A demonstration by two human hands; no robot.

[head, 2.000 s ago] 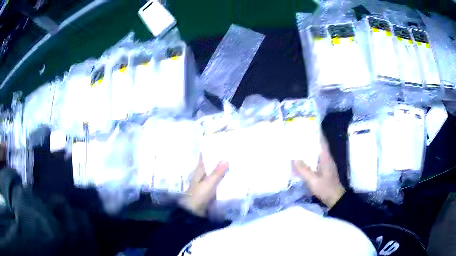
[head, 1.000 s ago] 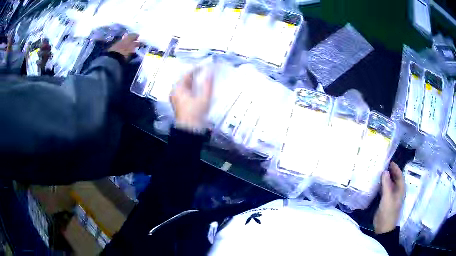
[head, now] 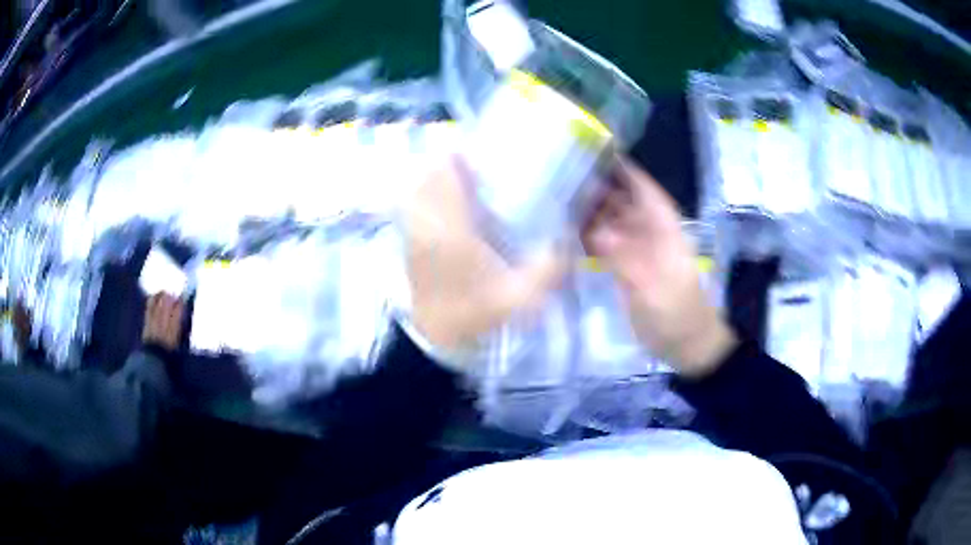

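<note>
My left hand (head: 463, 261) and my right hand (head: 665, 277) are both raised over the bench, blurred by motion. Between them they hold a power bank half-assembly (head: 527, 138), tilted, white with a yellow band and a dark end. A clear edge shows around it. It looks like more than one unit or a bag, but blur hides this. My left hand is at its lower left side, my right hand at its lower right. Below my hands lie bagged units (head: 548, 351) in clear wrap, partly covered by my hands.
More bagged units (head: 160, 192) lie in rows at left, and others (head: 767, 160) at right. A neighbour's hand (head: 162, 317) is at the left beside a small white piece (head: 162, 273). The green bench (head: 373, 43) shows behind. A pale curved edge strip runs at upper left.
My left hand has come back from the left and my right hand has moved up from the right. Both now hold a half-assembly above the rows. The view has turned back toward the right.
</note>
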